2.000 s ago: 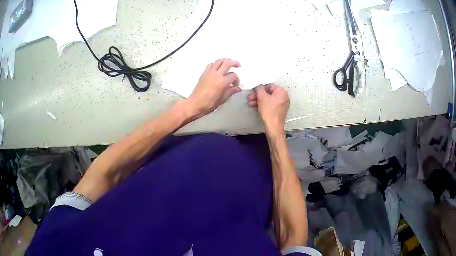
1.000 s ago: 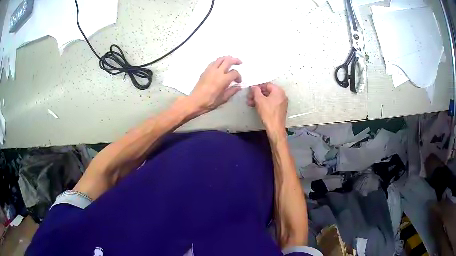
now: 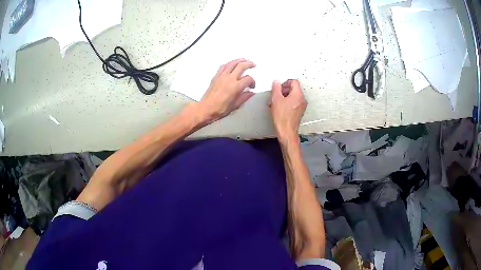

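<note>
A white fabric piece or stack (image 3: 279,42) lies on the pale speckled table (image 3: 132,113), its near edge in front of me. My left hand (image 3: 228,88) rests on its near left edge, fingers bent and apart. My right hand (image 3: 288,99) is at the near edge to the right, thumb and fingertips close together and curled. Whether they pinch the fabric edge is not clear. The shears (image 3: 367,74) lie right of the fabric, black handles towards me.
A coiled black cord (image 3: 129,71) lies at left. More white pieces lie at far left (image 3: 63,26) and right (image 3: 435,47). A small grey block (image 3: 21,16) sits at the far left corner. Thin slivers lie near the front edge. Scraps (image 3: 364,163) pile below the table.
My right hand has shifted slightly right and away from me, with its fingertips more upright. My left hand has stayed almost in place.
</note>
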